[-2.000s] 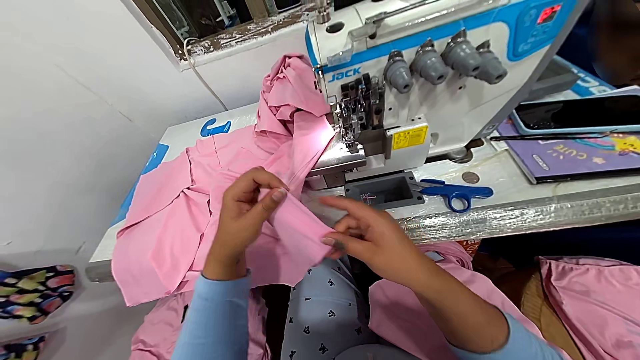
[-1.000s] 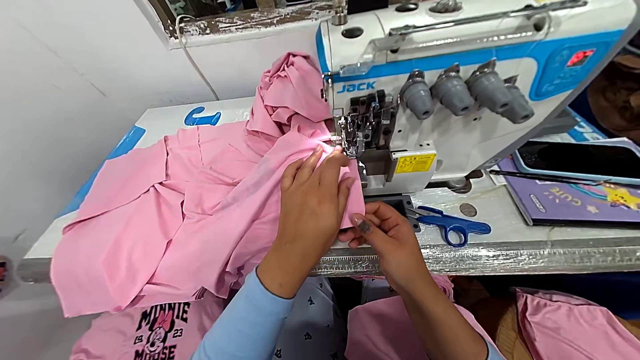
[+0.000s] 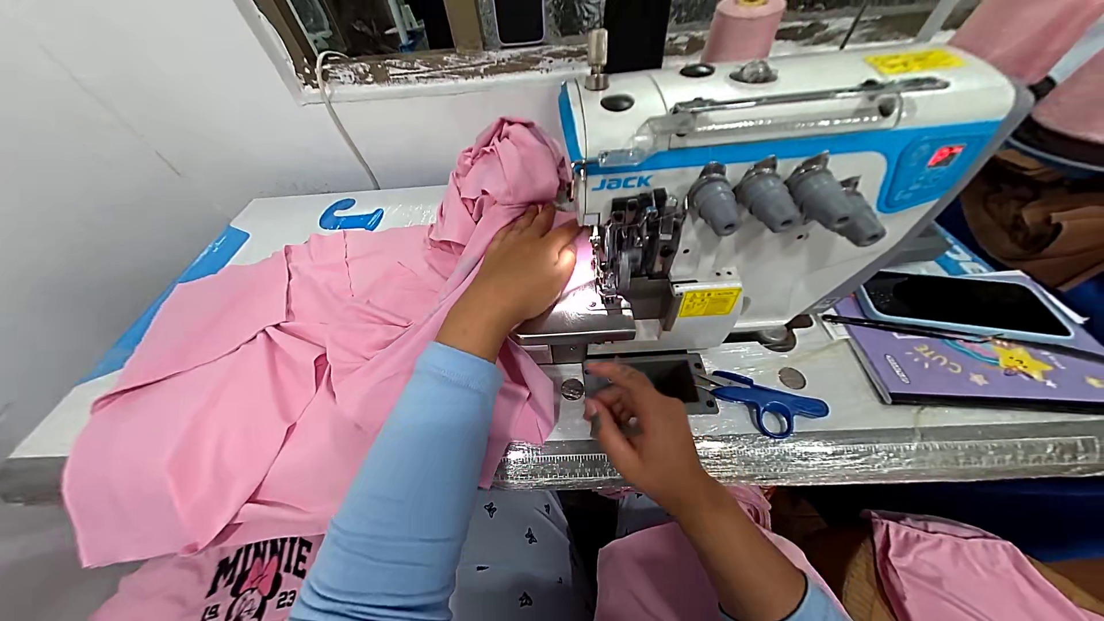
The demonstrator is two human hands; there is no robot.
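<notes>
Pink knit fabric [image 3: 259, 371] lies spread over the left of the table, with a bunched part beside the head of a white and blue Jack overlock sewing machine [image 3: 793, 224]. My left hand [image 3: 526, 267] rests on the fabric just left of the lit needle and presser foot area, its fingers pointing away from me; its fingertips are partly hidden in the folds. My right hand [image 3: 642, 427] hovers over the table's front part, fingers loosely bent and apart, holding nothing. Thread snips with blue handles [image 3: 768, 404] lie to its right.
A purple notebook [image 3: 940, 371] carries a phone [image 3: 966, 304] at the right. Coins [image 3: 792, 378] lie near the snips. A clear ruler [image 3: 906, 455] runs along the table's front edge. More pink fabric [image 3: 975, 569] is below. A pink thread cone [image 3: 743, 30] stands behind the machine.
My right hand has let go of the fabric edge and drawn away from it. My left hand has moved farther back along the fabric, beside the bunched part.
</notes>
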